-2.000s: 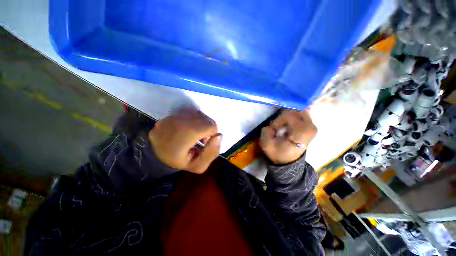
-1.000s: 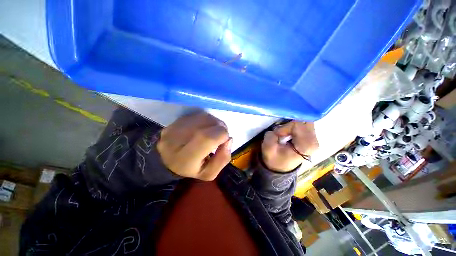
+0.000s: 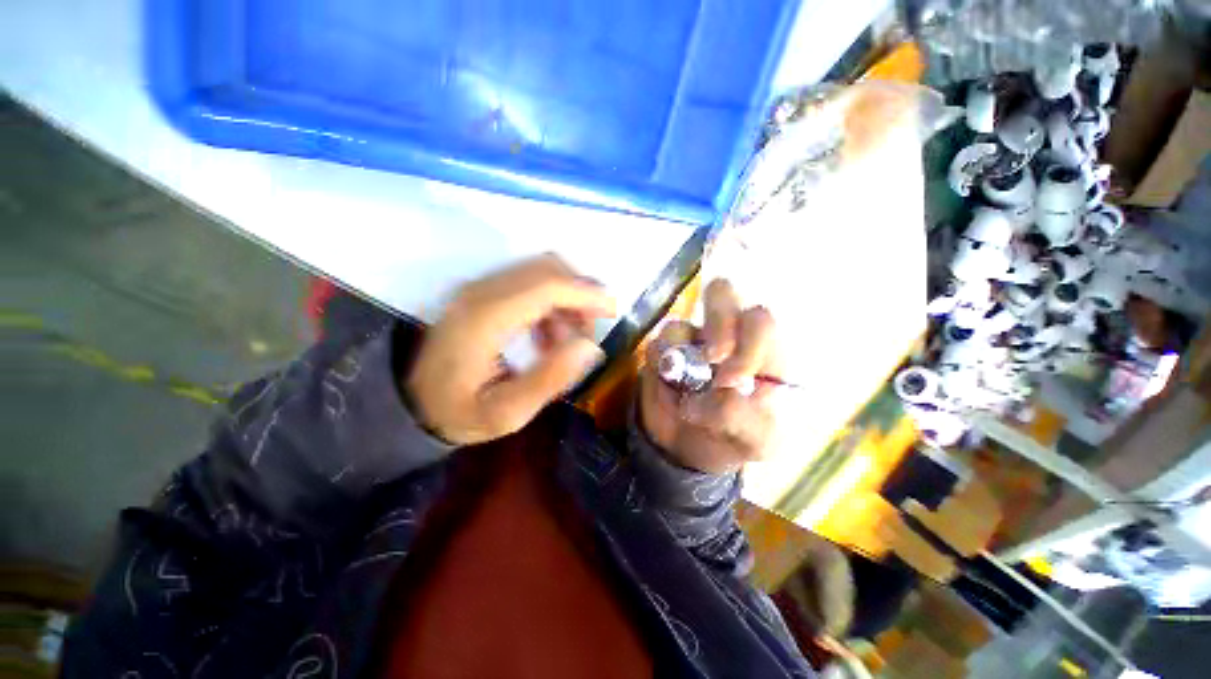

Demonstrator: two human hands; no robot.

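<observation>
My right hand (image 3: 711, 385) holds a small white base unit with a silvery part (image 3: 684, 366) between thumb and fingers, just right of centre. A thin dark red lead trails from it to the right. My left hand (image 3: 511, 352) is a little to the left, blurred, fingers curled with a gap to the thumb. Something whitish shows inside its curl, too blurred to name. The two hands are apart. The blue plastic bin (image 3: 438, 162) lies above them on the white bench covering (image 3: 385, 226).
A clear poly bag (image 3: 850, 126) lies on the orange tape at upper right. White camera housings (image 3: 1056, 206) are heaped at right, below clear moulded trays (image 3: 1023, 27). Cardboard boxes (image 3: 950, 511) stand below right. Grey floor with a yellow line is at left.
The bin now sits higher and further left in view. The fingers of my right hand have opened around the base unit, which shows more. My left hand's fingers have loosened.
</observation>
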